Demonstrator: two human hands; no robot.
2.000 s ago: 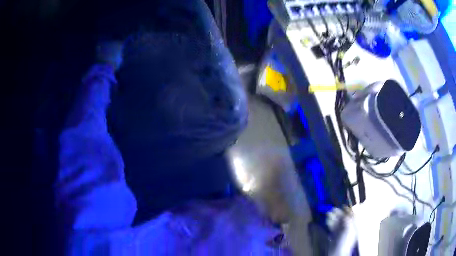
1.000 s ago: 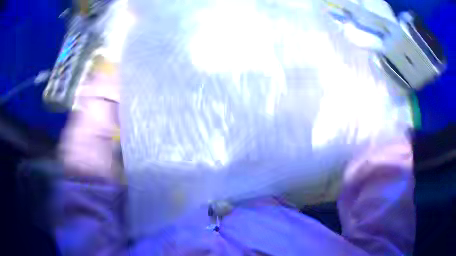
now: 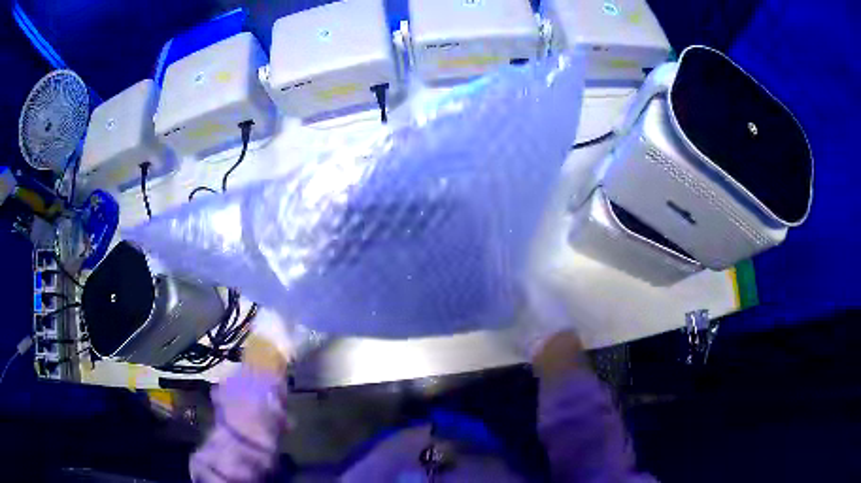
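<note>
A clear, dimpled bubble bag is spread above the middle of the bench, its near edge towards me. My left hand is at its near left corner and my right hand at its near right corner. Both hands are gloved and blurred, with fingers partly hidden by the bag or glare, so their grip is unclear. A speaker-like unit with a black top lies left of my left hand. Another speaker-like unit is at the right, leaning over a third one.
Several white box units line the bench's far edge, with black cables. A fan stands at far left, above a power strip. Loose black cables lie by the left unit. A metal clip cluster is at the right corner.
The view has turned from the dark area beside the bench to the bench front. The large film close to my body is gone from there; the bag is now over the bench between my hands.
</note>
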